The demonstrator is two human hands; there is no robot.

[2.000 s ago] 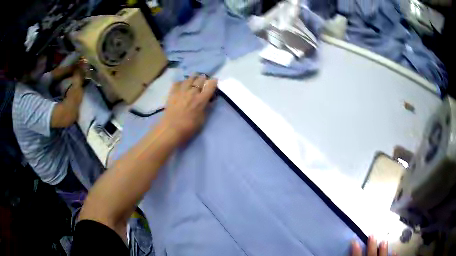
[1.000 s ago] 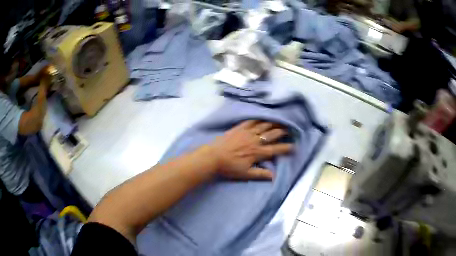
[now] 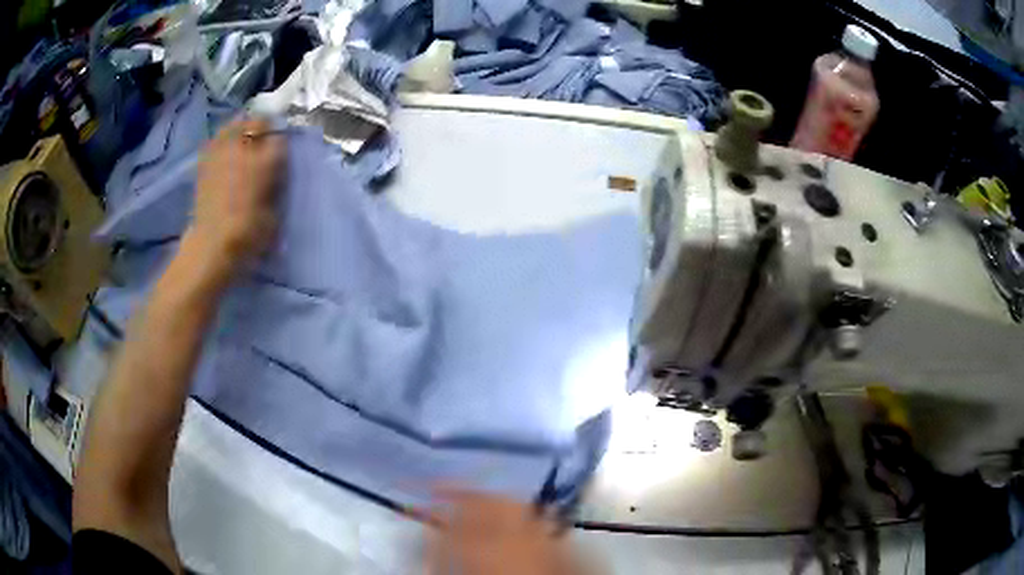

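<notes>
A large light blue cloth panel (image 3: 505, 303) lies across the white table, its right part against the sewing machine head (image 3: 719, 270) in the bright light. Dark lines run along its near part. My left hand (image 3: 241, 180) is closed on the panel's far left part and lifts it in folds. My right hand (image 3: 494, 534) is blurred at the bottom, at the panel's near edge; its fingers cannot be made out. Dark scissors (image 3: 831, 483) lie right of the needle area.
A cream machine (image 3: 51, 236) stands at the left. Crumpled white pieces (image 3: 343, 96) and blue cloth piles (image 3: 584, 62) lie at the far side. A pink bottle (image 3: 839, 101) stands behind the machine head. A yellow item (image 3: 887, 407) is beside the scissors.
The view has turned right. My left hand, spread flat on the bunched cloth before, now grips and raises its far left part. The panel is spread wider, and my right hand has come into view.
</notes>
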